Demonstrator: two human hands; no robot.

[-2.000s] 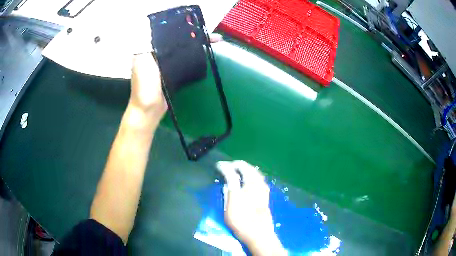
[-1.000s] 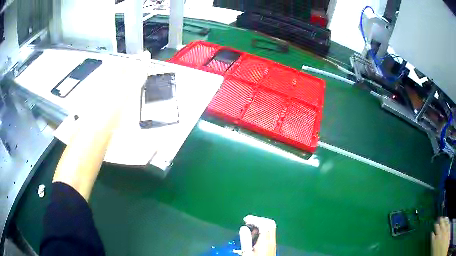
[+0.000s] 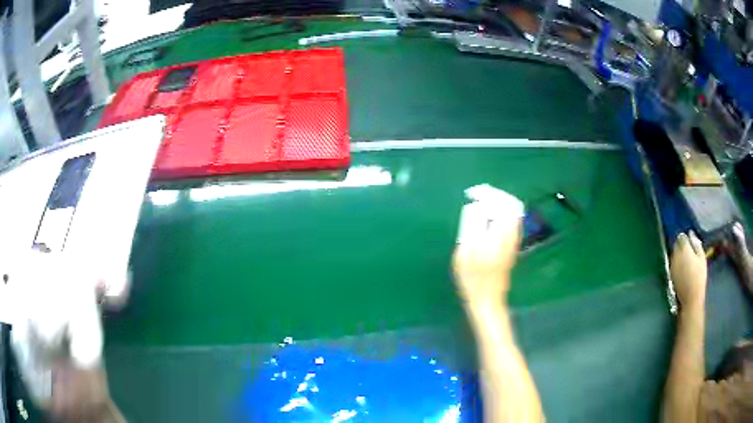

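My right hand [image 3: 489, 240] is stretched forward over the green surface, beside a black phone middle frame [image 3: 541, 227] that lies there. The fingers overlap the frame's left end, and I cannot tell whether they touch it. My left hand [image 3: 70, 318] is blurred at the lower left, over the white plate [image 3: 124, 202]; what it holds, if anything, cannot be made out. Another phone frame [image 3: 66, 198] with a dark upper panel lies on the white plate.
A red perforated tray [image 3: 318, 120] stands at the back left, with a dark piece in one compartment. A blue film [image 3: 355, 384] with white scraps lies at the near edge. At the right, another person's hands [image 3: 689, 268] work at a grey fixture [image 3: 710, 206].
The view has swung right. My right hand has moved from the near edge out to the frame on the green surface. My left hand has drawn back toward the near side of the plate.
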